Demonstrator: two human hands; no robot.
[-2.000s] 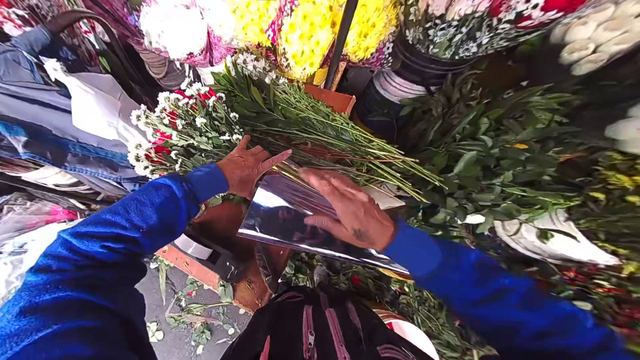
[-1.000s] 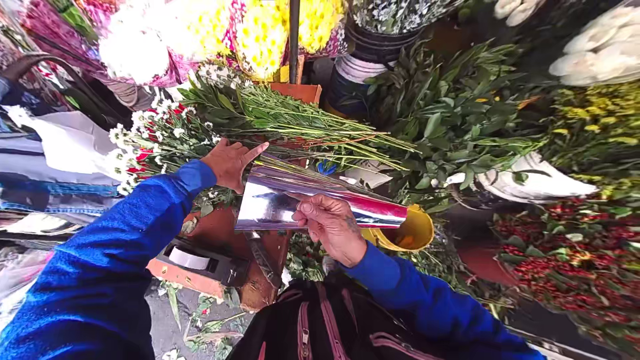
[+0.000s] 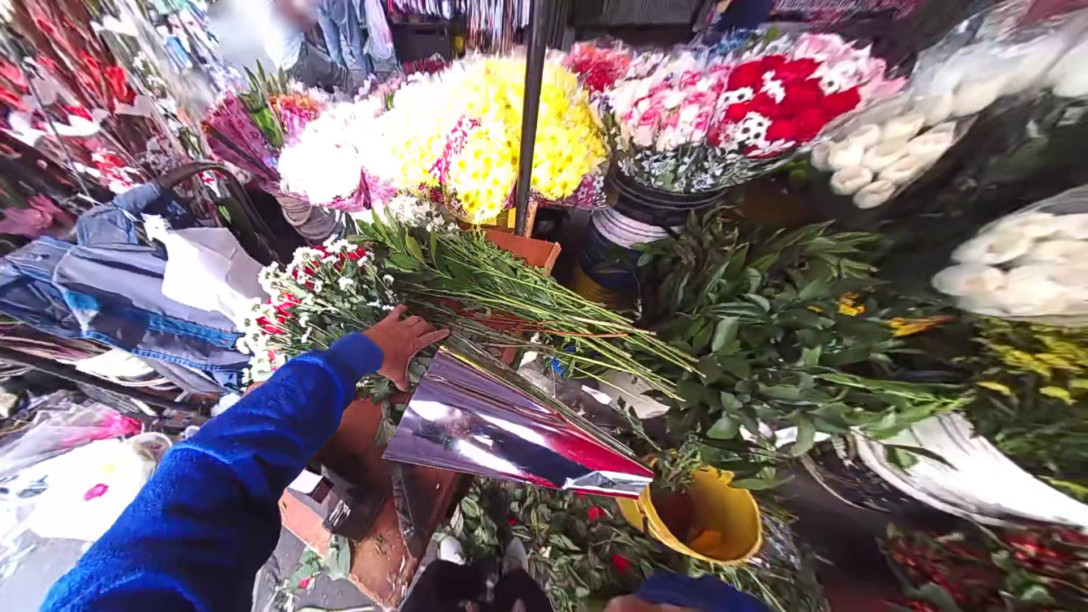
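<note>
My left hand (image 3: pixel 403 340) rests with spread fingers on the stems of a bouquet of small white and red flowers (image 3: pixel 310 293), beside the upper left edge of a shiny silver wrapping sheet (image 3: pixel 501 425). The sheet tapers toward the lower right, its narrow end near a yellow bucket. Behind the hand lies a bundle of long green stems (image 3: pixel 544 297), pointing right. Only a small part of my right hand (image 3: pixel 642 604) shows at the bottom edge, by its blue sleeve; its fingers and anything in them are hidden.
A yellow bucket (image 3: pixel 722 518) stands at the lower right, with leafy greenery (image 3: pixel 765 340) behind it. A dark pole (image 3: pixel 530 119) rises before yellow flowers (image 3: pixel 484 127). A tape dispenser (image 3: pixel 327 497) sits on the wooden stand at lower left. Cut leaves litter the ground.
My right hand has let go of the silver sheet and moved down to the bottom edge. My left hand stays by the stems. The view has tilted up, showing more flowers behind.
</note>
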